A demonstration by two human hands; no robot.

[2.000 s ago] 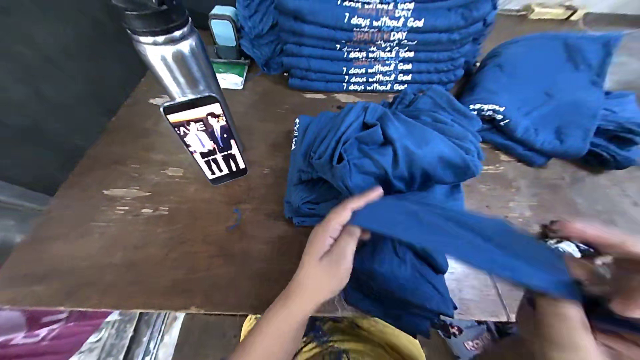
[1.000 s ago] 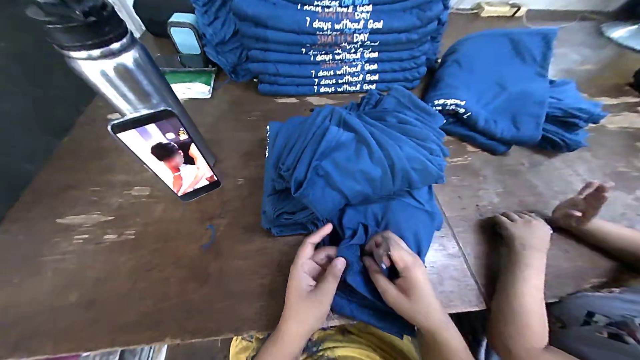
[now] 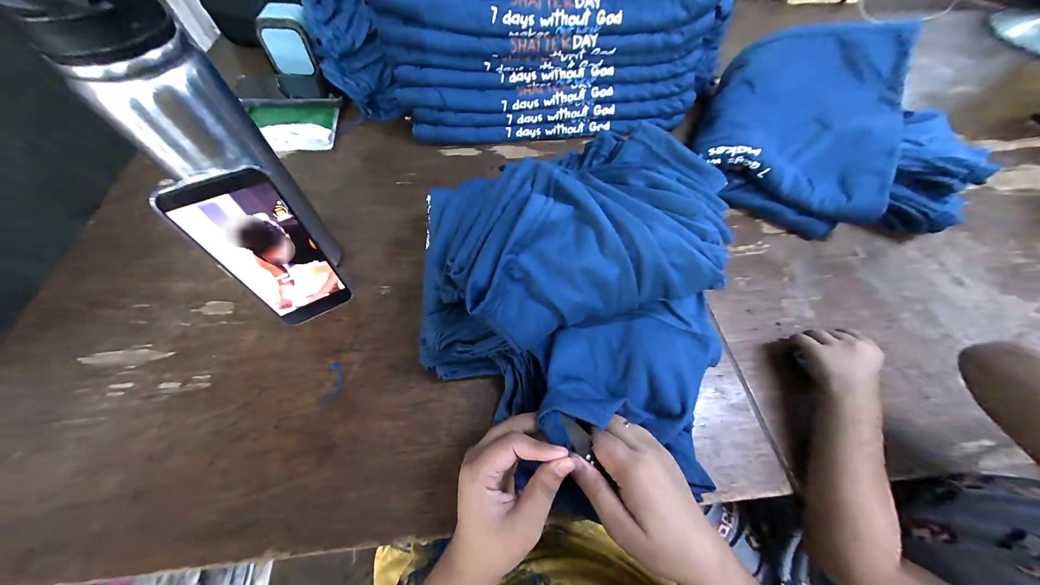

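Observation:
A heap of blue fabric garments (image 3: 601, 236) lies in the middle of the wooden table, its lower end hanging toward me. My left hand (image 3: 508, 487) pinches at the edge of this blue cloth, thumb and forefinger together. Beside it, fingertips nearly touching, my right hand (image 3: 642, 487) holds a small dark metal blade (image 3: 578, 439) against the same cloth edge. The handle is hidden in my fingers, so the exact tool cannot be told. Whether a thread is between my left fingertips is too small to see.
Folded blue printed garments (image 3: 552, 81) are stacked at the back, with more blue garments (image 3: 812, 130) at the back right. A phone (image 3: 260, 244) leans on a metal bottle (image 3: 187, 106) at left. A blue thread scrap (image 3: 334, 382) lies nearby. Another person's hand (image 3: 841, 357) rests at right.
Two seconds ago my hands were spread apart along a strip of blue cloth; now they are close together at the cloth edge. The other person's arm has come into view at right.

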